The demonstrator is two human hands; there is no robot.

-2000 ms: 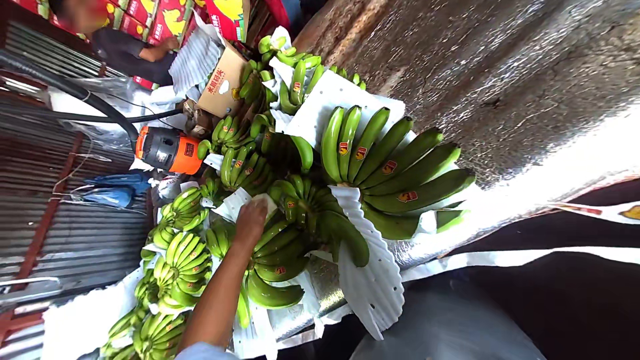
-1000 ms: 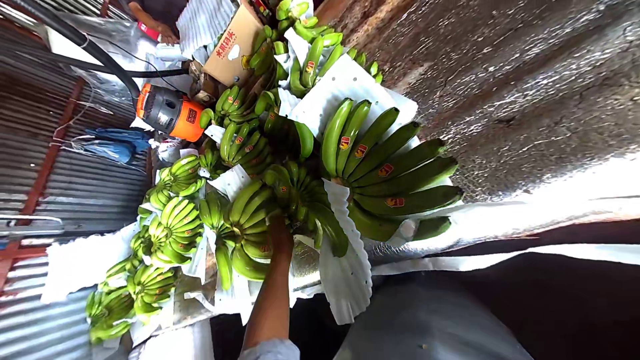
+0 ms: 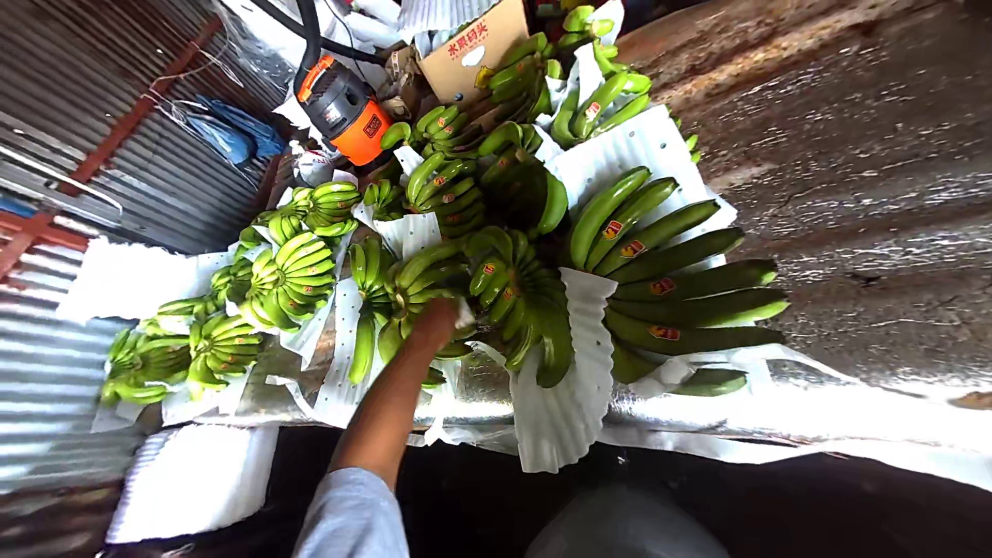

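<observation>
My left hand [image 3: 439, 316] reaches in from the bottom and lies on a hand of green bananas [image 3: 418, 279] near the middle. A small white piece, cloth or foam, shows at its fingertips [image 3: 465, 314]; the fingers are blurred and partly hidden. To the right, a bunch with stickers [image 3: 515, 287] lies beside a large fanned bunch of green bananas [image 3: 674, 287]. White foam sheets [image 3: 573, 372] sit between and under the bunches. Smaller bunches [image 3: 291, 275] lie at the left. My right hand is not in view.
An orange and black canister vacuum [image 3: 345, 108] with a black hose stands behind the bananas, near a cardboard box [image 3: 473, 50] bearing writing. A corrugated metal wall [image 3: 155, 139] is at left. A brown, wet-looking surface [image 3: 837, 194] extends right. White sheeting [image 3: 697, 442] runs along the front edge.
My left hand has moved from the upper part of the middle bunches down to their lower side, then slightly to their left. The view has shifted; the person at the top left is out of it.
</observation>
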